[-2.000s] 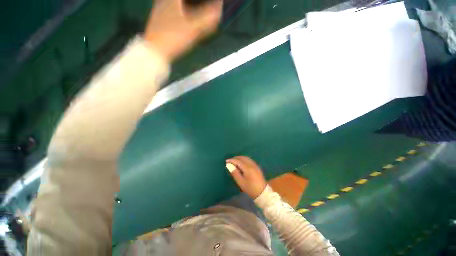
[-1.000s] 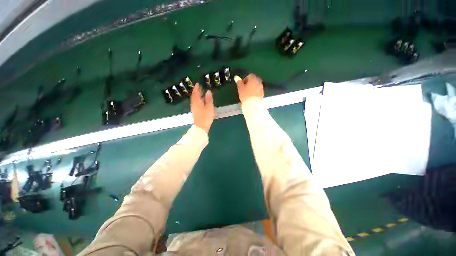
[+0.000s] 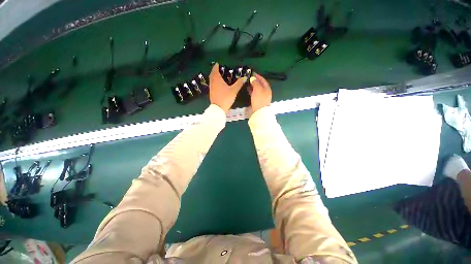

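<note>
My left hand [image 3: 224, 94] is at the belt edge, fingers around the left end and near side of a short row of open black adapter cases [image 3: 238, 71] with pale and yellow parts inside. My right hand [image 3: 260, 94], with a whitish cover on a fingertip, grips the right end of that row. My two thumbs nearly meet at its near side, so the lower part of the cases is hidden. Another row of open cases [image 3: 191, 88] lies just left of my left hand. Black cords [image 3: 248, 38] with small pale tips lie beyond the rows.
More adapter groups lie on the green belt at left [image 3: 126, 104], upper right [image 3: 314, 44] and far right [image 3: 424, 61]. A pale rail [image 3: 155, 125] separates belt and bench. Bundled adapters [image 3: 63, 206] lie at bench left, white sheets [image 3: 381, 142] at right. Another person's arm [image 3: 460, 172] shows far right.
Since a second ago my left hand has moved right and closed in around the short row, nearer my right hand. Earlier, both arms came up to the belt from apart. The view has shifted slightly.
</note>
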